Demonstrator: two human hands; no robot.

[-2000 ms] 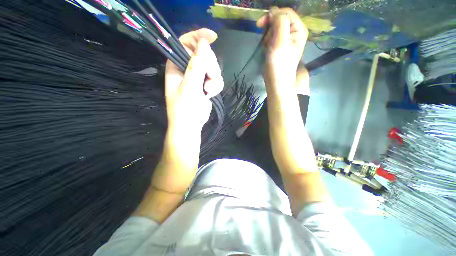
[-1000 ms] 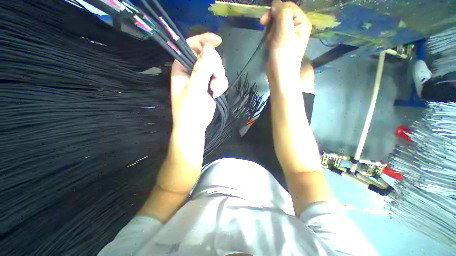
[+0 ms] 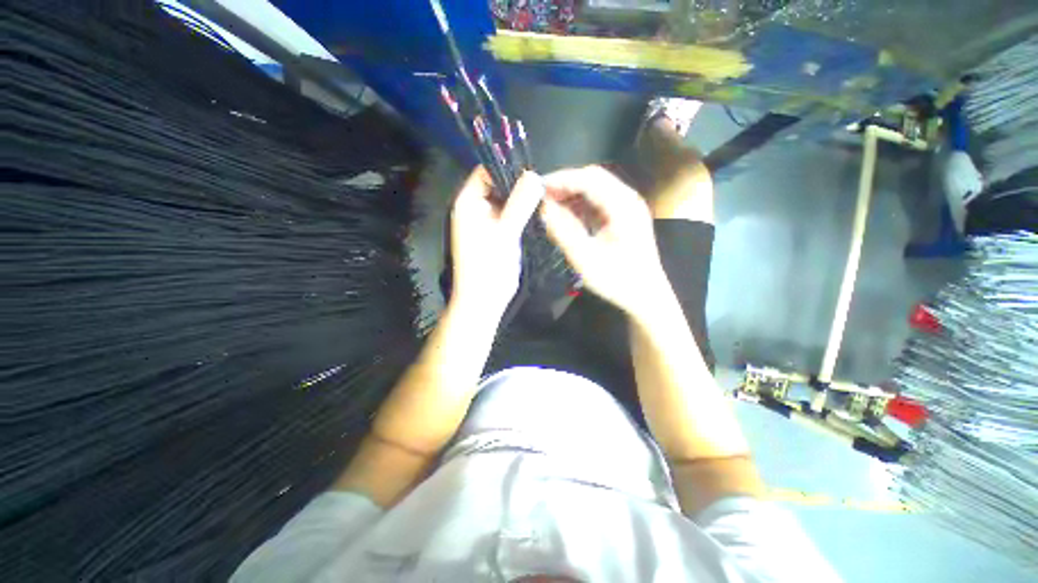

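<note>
My left hand (image 3: 492, 233), bare, is closed around a bunch of black cables (image 3: 496, 159) in front of my lap. Their ends point up and away, with short pink, red and white exposed tips. One longer pale strand reaches up over the blue bench. My right hand (image 3: 601, 228), bare, is right beside the left at the bunch, with fingers bent; its fingertips are blurred and I cannot tell whether they hold a cable. Below the hands, the dark lap bundle (image 3: 549, 271) shows partly, mostly hidden by them.
A large hank of black cables (image 3: 205, 262) fills the left. The blue bench (image 3: 797, 63) has a worn yellow edge (image 3: 615, 52) and coloured wire scraps (image 3: 535, 14) on top. At right stand a wheeled rack (image 3: 848, 262) with red parts and grey cables (image 3: 985, 342).
My right hand has come down from the bench edge to the left hand. The left hand and bunch have moved right and lower; the cable stretched between the hands no longer shows.
</note>
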